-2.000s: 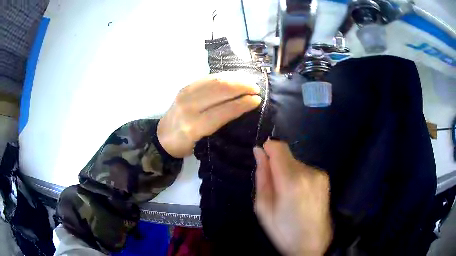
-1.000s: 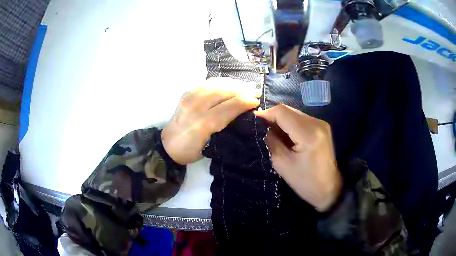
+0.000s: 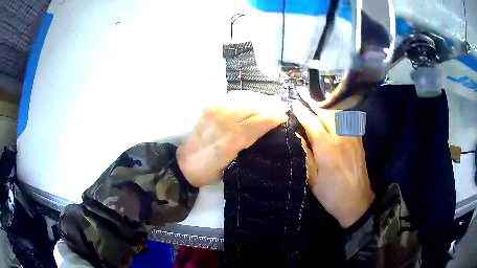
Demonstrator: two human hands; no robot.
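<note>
A long black band (image 3: 259, 193) with pale lengthwise stitch lines runs from the needle area down toward my lap. My left hand (image 3: 230, 133) lies across the band, its fingertips pressing near the stitch line just in front of the needle area. My right hand (image 3: 334, 162) is on the cloth to the right of the seam, its fingertips close to the left ones and partly behind the machine parts. The smooth dark garment panel (image 3: 413, 152) lies to the right. The needle area (image 3: 295, 78) is bright, and the needle itself cannot be made out.
A large shiny metal arm (image 3: 374, 47) hangs over the needle area. A ribbed grey-blue knob (image 3: 350, 123) is above my right hand, and a second knob (image 3: 426, 78) is farther right. The white table (image 3: 120, 94) has a ruler strip (image 3: 183, 236) along its front edge.
My right hand has moved up along the seam, its fingertips now near the needle area beside the left ones. The metal arm and knobs appear farther right and larger in view.
</note>
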